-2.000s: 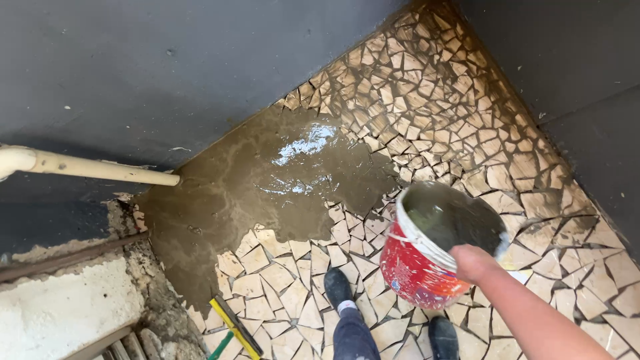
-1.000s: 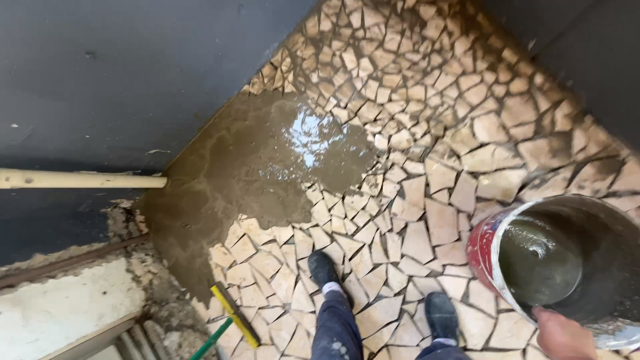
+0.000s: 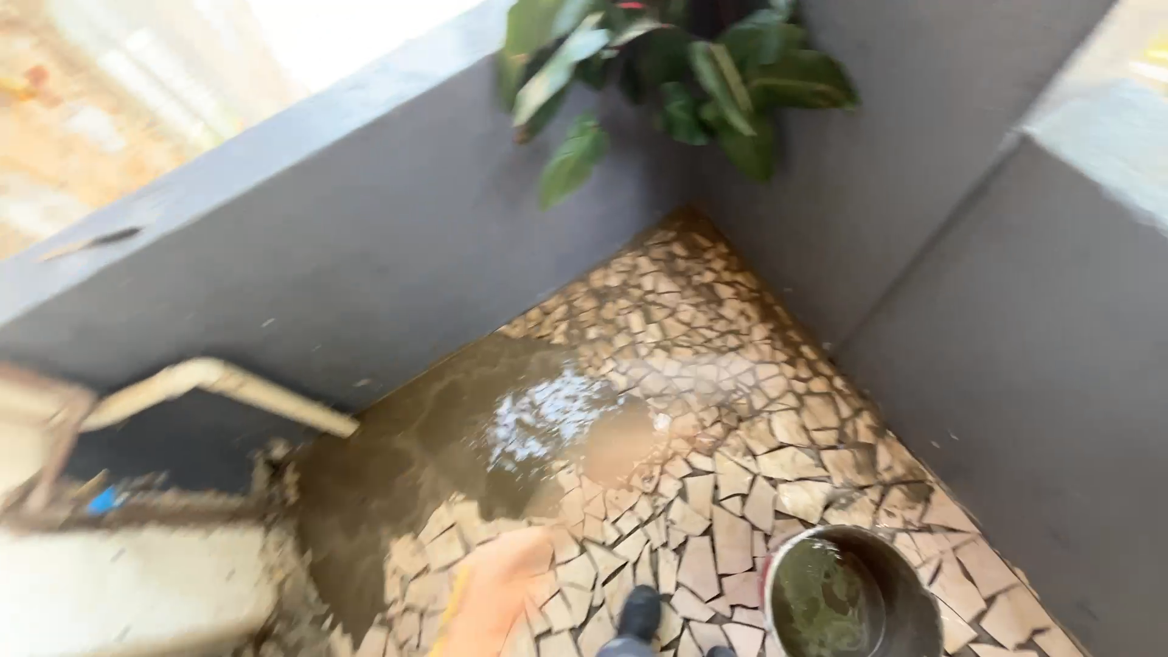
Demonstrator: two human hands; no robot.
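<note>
A strongly blurred hand and forearm, apparently my left hand (image 3: 502,584), shows at the lower middle over the broken-tile floor (image 3: 703,538). A yellow edge (image 3: 452,607) runs along its left side; whether the fingers hold it cannot be told. My right hand is out of view. At the lower right is a bucket (image 3: 771,593) with murky liquid in it, its bottom cut off by the frame; no hand shows on it. Wet brown slurry (image 3: 365,511) covers the floor along the wall, with a shiny patch. A pinkish blur lies over its right end.
Grey walls (image 3: 383,301) meet at the far corner, with a leafy plant (image 3: 730,82) above. A cream pipe (image 3: 274,401) ends by the slurry at the left. Below it are a rough broken edge and a pale block (image 3: 128,584). A shoe (image 3: 641,611) shows at the bottom.
Earlier my right hand was on the bucket's rim; now no hand shows there. A blurred hand has come in at the lower middle. The view has tilted up to the walls and plant.
</note>
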